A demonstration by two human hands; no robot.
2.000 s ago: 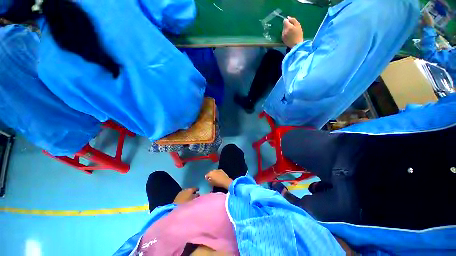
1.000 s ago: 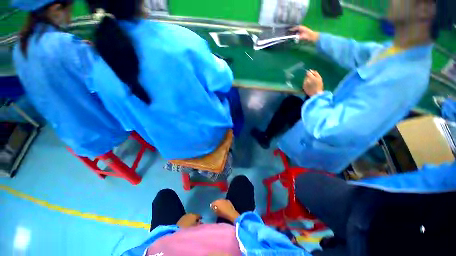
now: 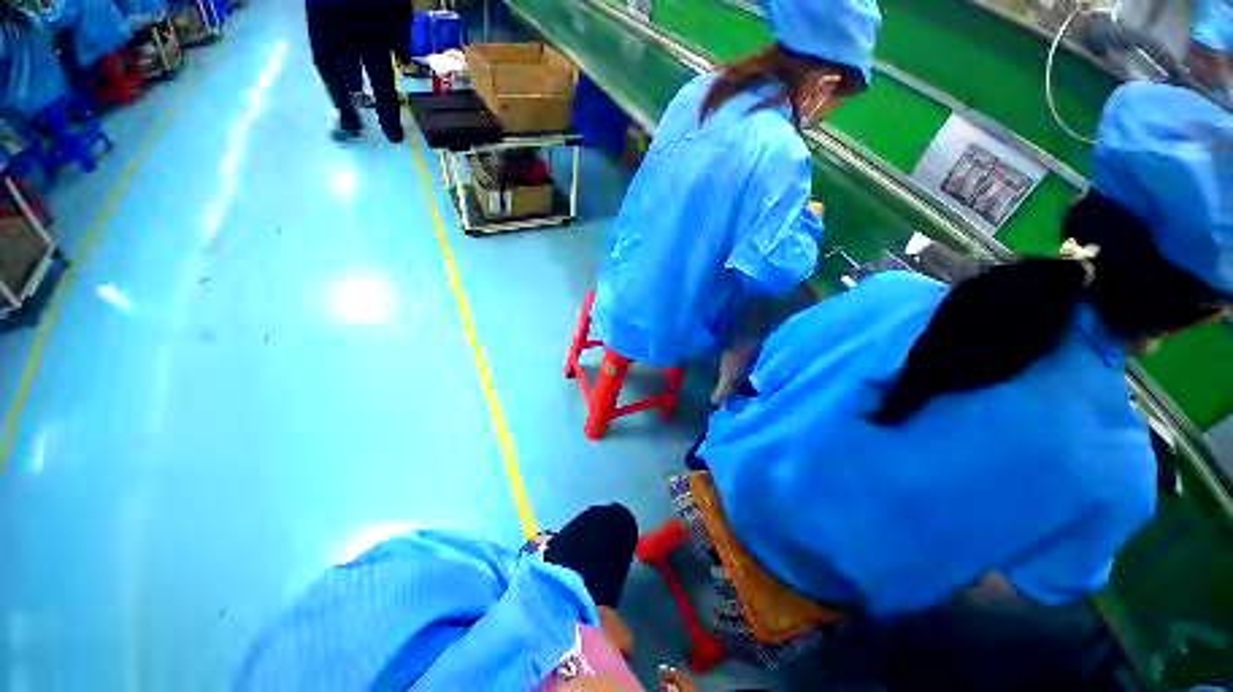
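Note:
My left hand [image 3: 615, 631] shows only as a small patch of skin between my dark knee and pink top at the bottom; its fingers are hidden. My right hand [image 3: 673, 680] is cut off by the bottom edge, with only fingertips showing. I cannot tell if either holds anything. In front, a worker in a blue smock [image 3: 920, 446] sits on a woven cushion [image 3: 764, 588] over a red stool [image 3: 687, 602]. Another worker [image 3: 703, 223] sits on a red stool [image 3: 609, 389], facing the green conveyor [image 3: 1190, 595].
An instruction sheet [image 3: 980, 173] is on the green board behind the belt. A trolley [image 3: 521, 225] holds a brown cardboard box [image 3: 521, 88] and black trays [image 3: 453, 119]. A standing person's dark legs [image 3: 358, 68] are at the top left. A yellow line [image 3: 471, 331] crosses the floor.
The view has swung left along the aisle. The worker on the right who held a panel is out of view. My hands have shifted to the bottom edge and are mostly hidden.

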